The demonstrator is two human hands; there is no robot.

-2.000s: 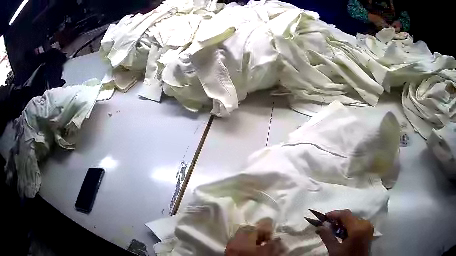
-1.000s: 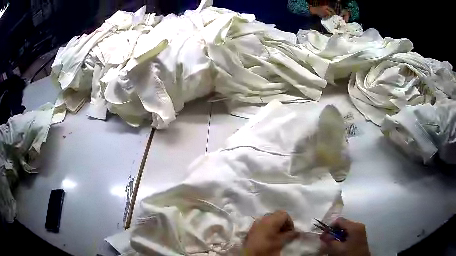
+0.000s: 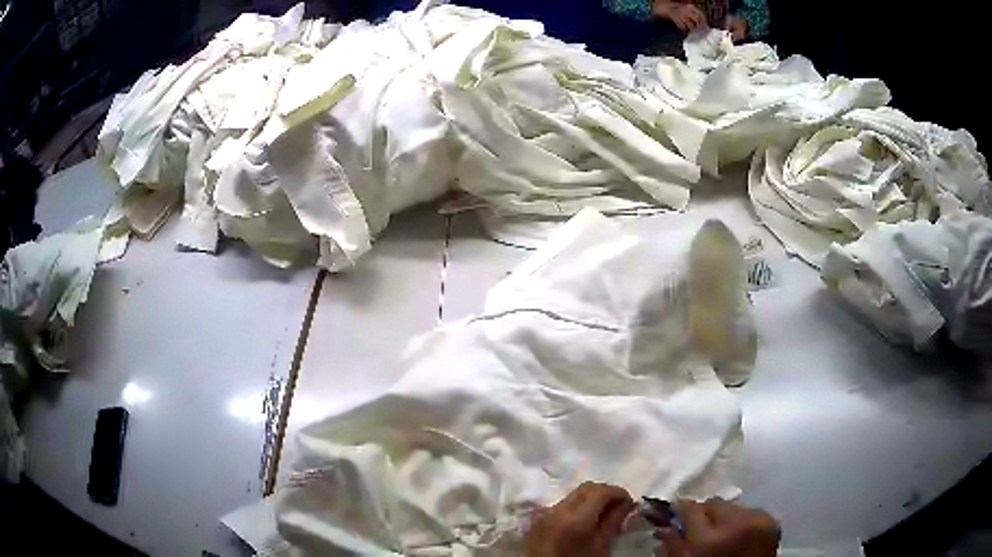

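An off-white garment (image 3: 544, 403) lies spread and rumpled on the table in front of me, with a seam line across its upper part and an open end at the right. My left hand (image 3: 582, 522) pinches the garment's near edge at the bottom of the view. My right hand (image 3: 723, 530) is just right of it and holds the dark thread snips (image 3: 659, 514), their tips close to my left fingers. The hands partly hide the snips and the pinched cloth.
A large garment pile (image 3: 403, 131) runs along the far side of the white table (image 3: 185, 381), with smaller heaps left and right. A mobile phone (image 3: 108, 455) lies at the left. A person's hands (image 3: 687, 15) show across the table.
The view has turned right since the first frame. The right hand with the snips has moved left, close to the left hand. The left hand has shifted along the cloth and pinches its near edge.
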